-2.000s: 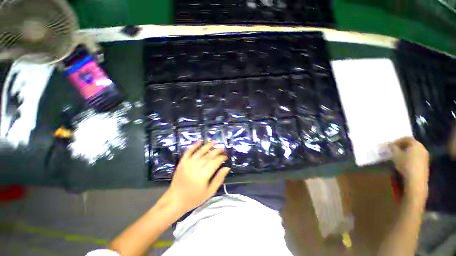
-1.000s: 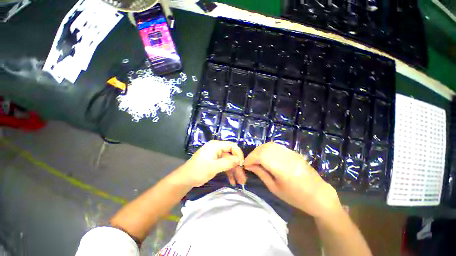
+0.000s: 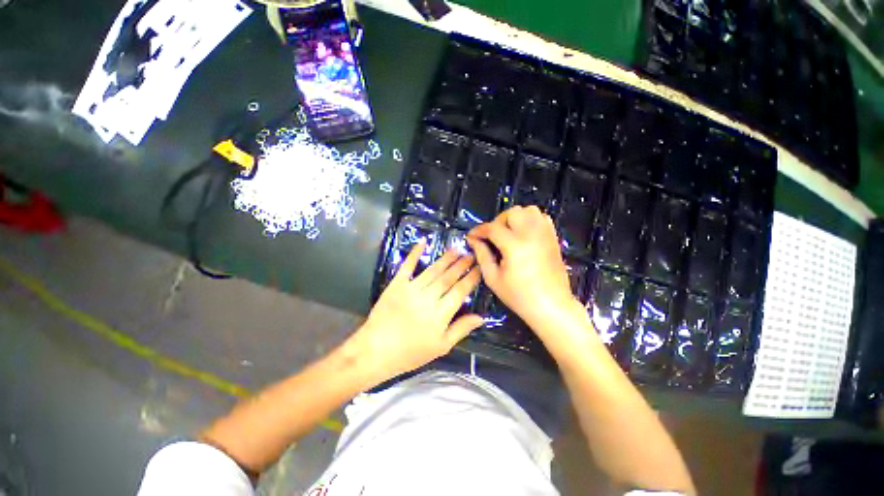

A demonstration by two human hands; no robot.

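Note:
A shiny black blister tray (image 3: pixel 591 194) with rows of rectangular pockets lies in front of me. My left hand (image 3: pixel 419 308) rests flat on the tray's near left pockets, fingers spread. My right hand (image 3: pixel 519 254) is just right of it, thumb and fingertips pinched together over a near-row pocket; whether something small is between them cannot be seen. A white sticker sheet (image 3: pixel 803 315) with rows of tiny marks lies right of the tray. A pile of small white loop-like clips (image 3: pixel 296 184) lies left of the tray.
A lit smartphone (image 3: pixel 328 73) stands behind the pile. A black cable (image 3: pixel 194 218) with a yellow-orange tag loops beside it. Printed paper sheets (image 3: pixel 160 63) lie at the far left. Another black tray (image 3: pixel 766 77) is on the green belt beyond the pale rail (image 3: pixel 824 179).
My hands met at the tray's near edge a second ago; now they are over the near left pockets, the left one spread flat. Earlier, my right hand was at the sheet's near corner.

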